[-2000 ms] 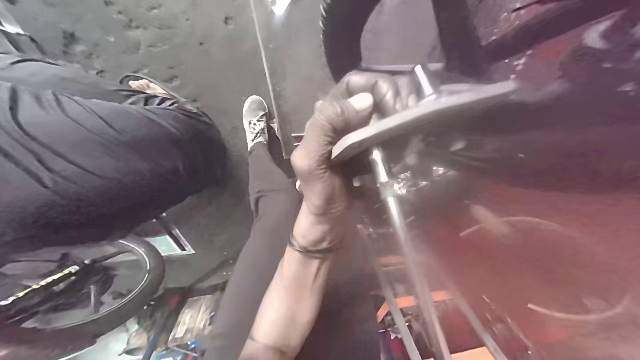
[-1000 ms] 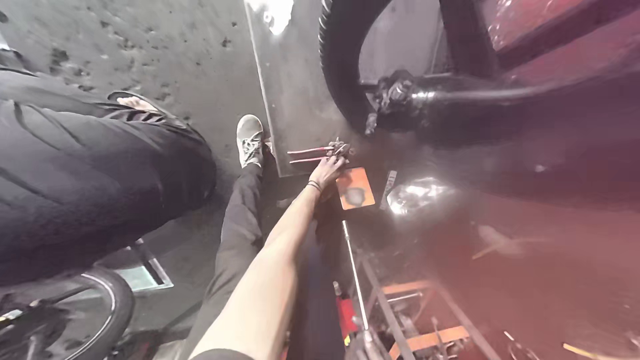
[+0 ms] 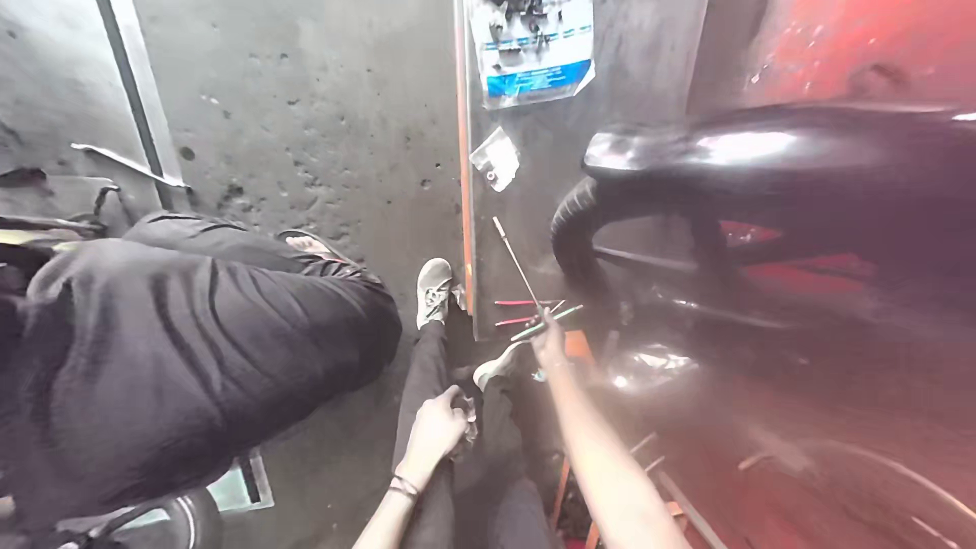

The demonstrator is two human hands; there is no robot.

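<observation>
My left hand [image 3: 438,427], with a dark band at its wrist, is curled over my lap around a small dark, shiny object [image 3: 467,423] that the fingers partly hide. Farther forward, my right hand [image 3: 547,339] grips what looks like a T-handle wrench. The long metal shaft of the T-handle wrench [image 3: 518,263] points away from me, and its crossbar lies at the fingers. Beside that hand, the red handles of a tool, likely pliers [image 3: 518,303], rest on the floor sheet. An orange piece [image 3: 579,347] sits just right of the hand.
A plastic bag of small dark parts [image 3: 537,69] and a smaller clear bag [image 3: 498,158] lie ahead. To the right is a black tyre [image 3: 573,221] under glossy dark bodywork [image 3: 747,145]. Another person's dark-clothed legs [image 3: 206,328] are close on the left, above a wheel [image 3: 200,518].
My left hand has drawn back from the red-handled tool to my lap. My right hand has come into view with the T-handle wrench. The view has shifted, showing more floor ahead.
</observation>
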